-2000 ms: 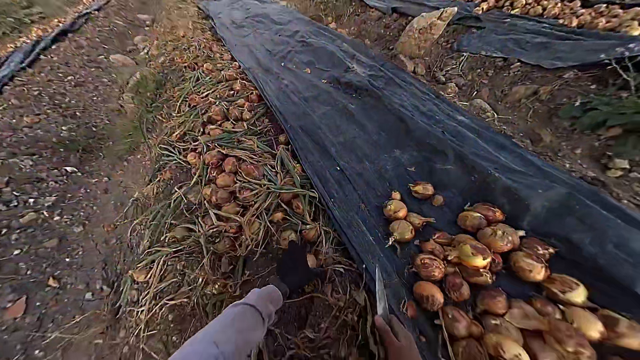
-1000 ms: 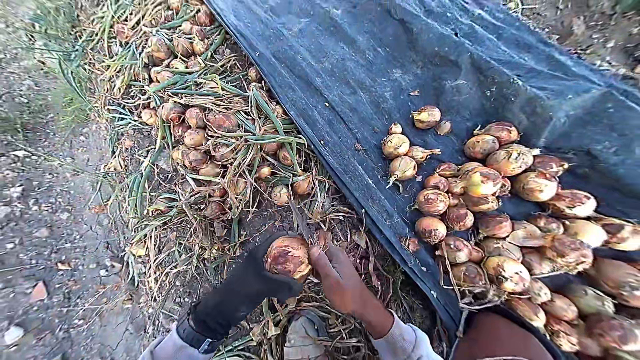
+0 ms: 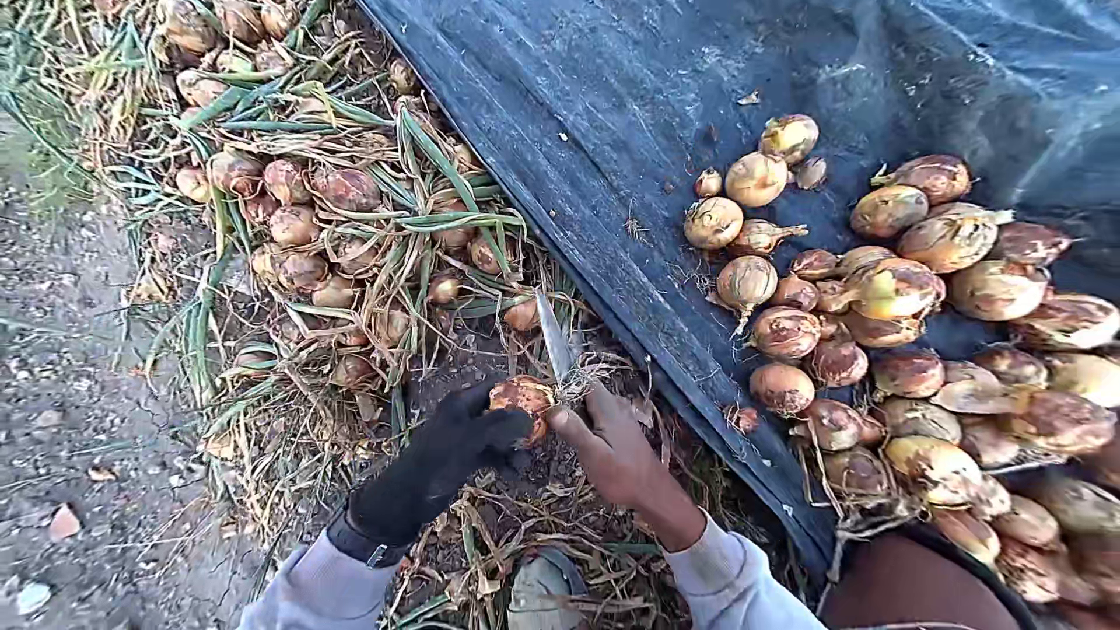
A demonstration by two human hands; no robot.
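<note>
My left hand, in a black glove, holds a reddish-brown onion low in the middle of the view. My bare right hand grips a knife, its handle hidden in the fingers. The knife blade points up and away beside the onion, with stringy roots between blade and fingers. Onions with green and dry tops lie in a row on the soil to the left. Many loose onions without long tops lie on a dark plastic sheet to the right.
The sheet's folded edge runs diagonally just right of my hands. Dry stalks cover the soil around a shoe below my hands. Stony ground lies at the left. A bare knee is at the lower right, beside the onions.
The onion held in my left hand has turned, and roots now show by the blade. Two seconds ago the gloved hand was down at the onion row. The view has moved closer.
</note>
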